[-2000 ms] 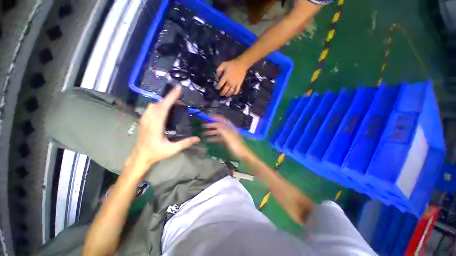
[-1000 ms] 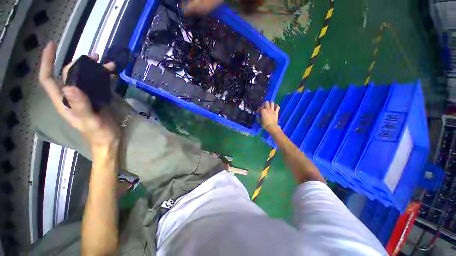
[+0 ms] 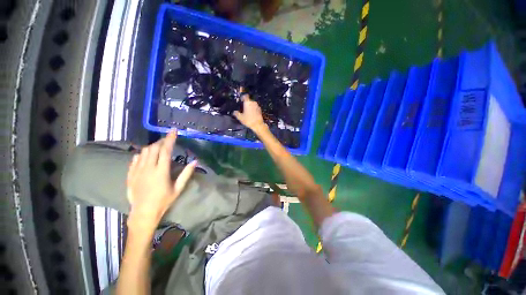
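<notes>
The blue plastic bin [image 3: 319,86] lies in front of me. Black power adapters [image 3: 202,119] line it in rows, with black cords [image 3: 216,86] tangled across its middle. My left hand [image 3: 153,176] is open and empty, over my leg just outside the bin's near left corner, fingertips near the rim. My right hand [image 3: 250,112] reaches into the middle of the bin at the cords, fingers pointing down into them; whether it grips a cord cannot be told. White patches show between some adapters.
Stacked blue bins [image 3: 427,121] stand at the right, with a red-edged bin [image 3: 515,248] at the lower right edge. Rack shelves with dark sockets [image 3: 52,87] and pale metal rails [image 3: 109,75] run along the left. Yellow-and-black tape [image 3: 360,46] marks the green floor.
The black adapter block in my left hand is gone from it, and that hand is now lower and further right. My right hand moved from the bin's near right corner into its middle. The other person's hand left view.
</notes>
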